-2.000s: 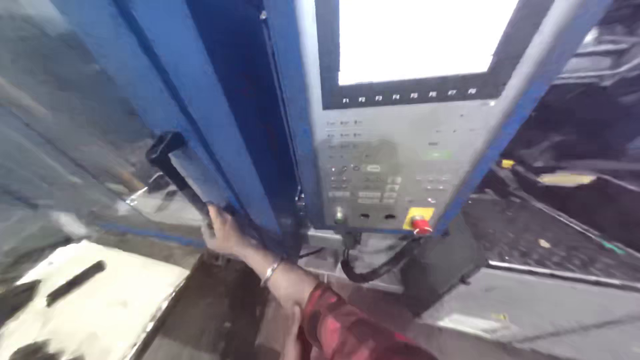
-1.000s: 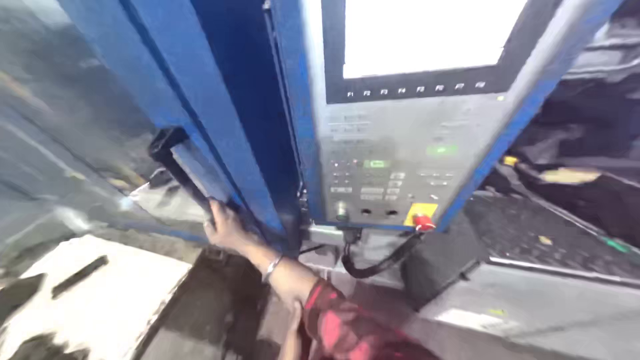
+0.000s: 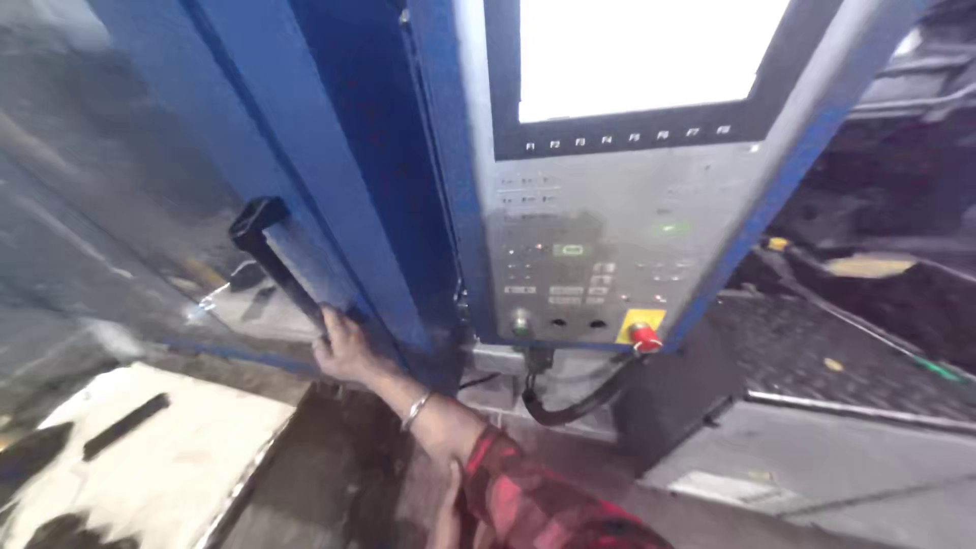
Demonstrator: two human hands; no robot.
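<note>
My right hand [image 3: 347,351], a metal bangle [image 3: 415,410] at its wrist and a red plaid sleeve above, grips the lower end of a black door handle [image 3: 282,274]. The handle is fixed to the blue machine door [image 3: 320,183], beside its window. At the bottom edge, part of my left hand [image 3: 451,507] shows against the right sleeve; its fingers are mostly hidden. Right of the door stands a grey control panel [image 3: 602,191] with a bright, washed-out screen [image 3: 640,57], small keys, green lights and a red emergency stop button [image 3: 645,338] on a yellow plate.
A pale board [image 3: 183,450] with a dark bar [image 3: 126,427] and dark items lies at lower left. A black cable [image 3: 564,415] loops beneath the panel. To the right are a grey metal cabinet [image 3: 823,457], a dark textured surface [image 3: 823,343] and loose cables.
My right hand stays at the lower end of the handle throughout. A green light near the middle of the panel's keys, not seen lit two seconds ago, now shows.
</note>
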